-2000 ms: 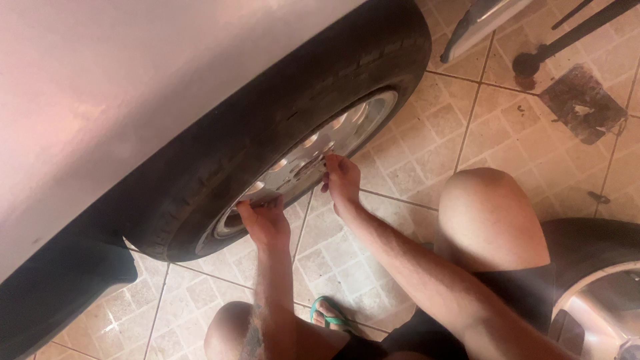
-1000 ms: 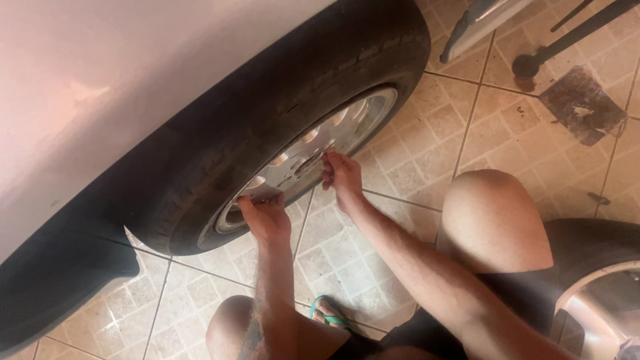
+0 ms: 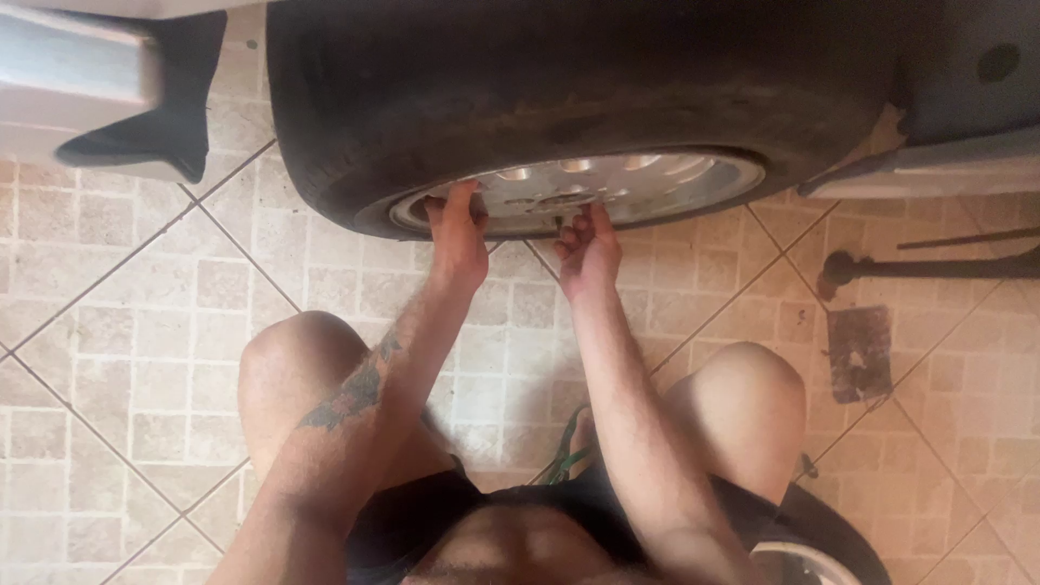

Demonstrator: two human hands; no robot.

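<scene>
A car wheel with a black tyre (image 3: 569, 89) and a silver alloy rim (image 3: 691, 183) stands upright in front of me under the car body. My left hand (image 3: 461, 231) grips the left part of the rim, its thumb on the face and its fingers reaching into an opening. Near the hub, my right hand (image 3: 589, 244) has its thumb and finger pinched together at the wheel face, at what may be a lug bolt; the fingertips hide it.
A second wheel (image 3: 845, 528) lies on the tiled floor (image 3: 236, 284) beside my right knee. To the right are a dark metal bar (image 3: 934, 266) and a stained flat plate (image 3: 860, 353). The car's body panel (image 3: 73, 65) overhangs at upper left.
The view has turned a good deal, so the wheel now lies level across it. Both hands remain at the rim, left hand at its left side and right hand by the hub.
</scene>
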